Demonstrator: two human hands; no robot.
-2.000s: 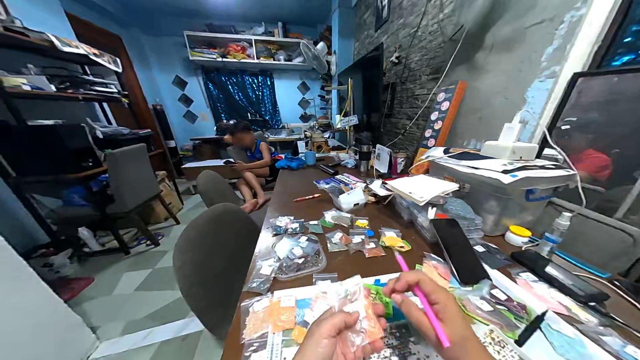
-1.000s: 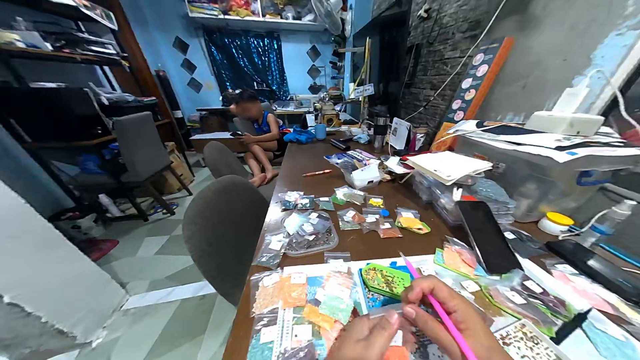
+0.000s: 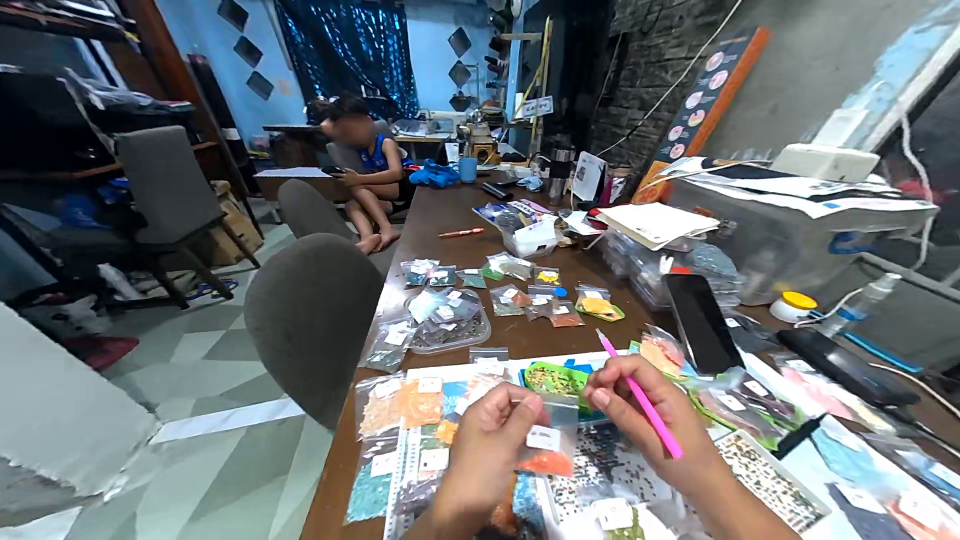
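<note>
My left hand (image 3: 499,435) pinches the top of a small clear zip bag (image 3: 551,442) with orange diamond-painting drills at its bottom and a white label. In my right hand (image 3: 649,405) a pink applicator pen (image 3: 641,394) slants between thumb and fingers, its tip pointing up and away; the fingertips are close to the bag's upper right corner. Behind the hands lies a green tray (image 3: 553,377) of mixed drills. Beneath them is a diamond-painting canvas (image 3: 592,457), partly hidden by my hands and more bags. At its right is a white tray (image 3: 772,480) of mixed drills.
Several drill bags and a clear plastic tub (image 3: 450,330) lie beyond the canvas. A black phone (image 3: 701,322) leans at the right, near a yellow-lidded jar (image 3: 793,307) and a large plastic bin (image 3: 780,232). Grey chairs (image 3: 311,322) line the left edge. A person (image 3: 375,165) sits at the far end.
The bag with orange drills now hangs upright from my left hand, its label in view. My right hand still holds the pink pen. The view has shifted somewhat.
</note>
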